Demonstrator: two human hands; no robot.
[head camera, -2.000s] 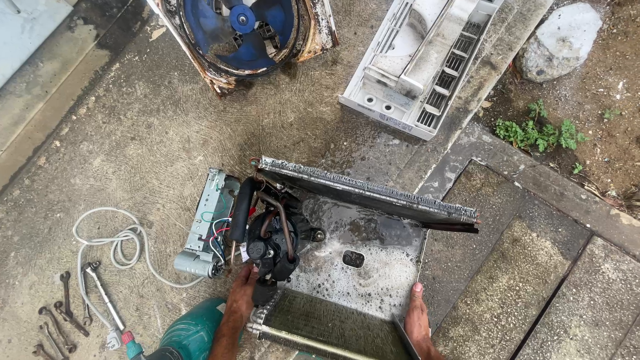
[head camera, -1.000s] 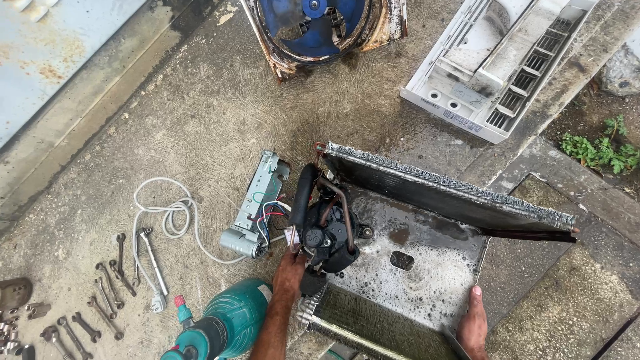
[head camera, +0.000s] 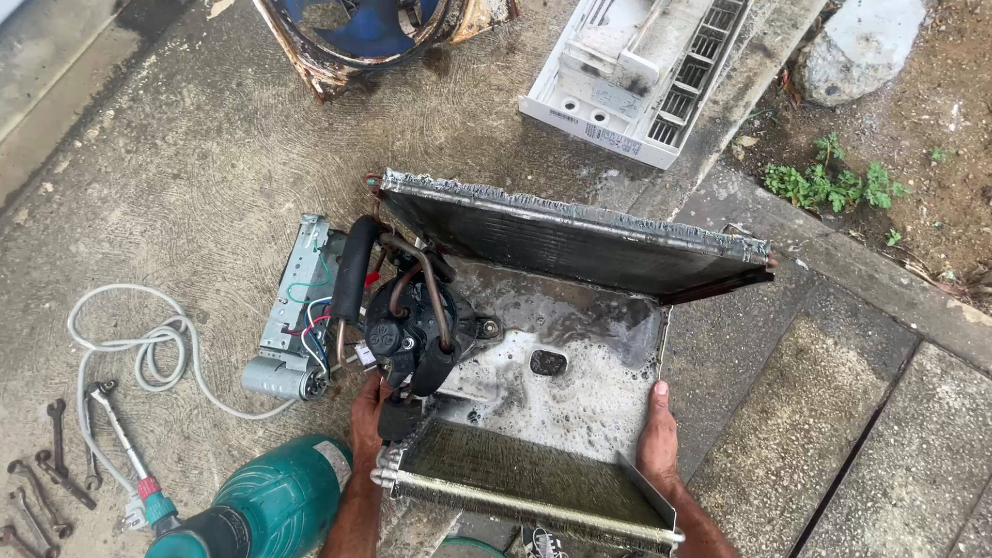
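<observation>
An air conditioner's metal base pan (head camera: 542, 387), wet with foamy water, lies between my hands. Along its far side stands a finned condenser coil (head camera: 573, 232); a second finned coil (head camera: 527, 473) stands along the near side. The black compressor (head camera: 391, 325) with copper pipes sits at the pan's left end. My left hand (head camera: 366, 418) grips the pan's left edge beside the compressor, its fingers partly hidden. My right hand (head camera: 659, 438) holds the right edge, thumb on the rim. Left of the compressor, a metal control box with wires (head camera: 298, 287) and a capacitor (head camera: 283, 377) rests on the concrete.
A teal pump sprayer (head camera: 283, 496) stands at lower left, near several wrenches (head camera: 58, 438) and a coiled grey cord (head camera: 167, 333). Beyond are a rusty fan housing (head camera: 310, 70) with a blue fan and a white plastic casing (head camera: 604, 132). A rock (head camera: 860, 54) and plants (head camera: 833, 182) lie at right.
Both hands stay at the pan's two ends throughout. The view has shifted between frames; no other plain change shows.
</observation>
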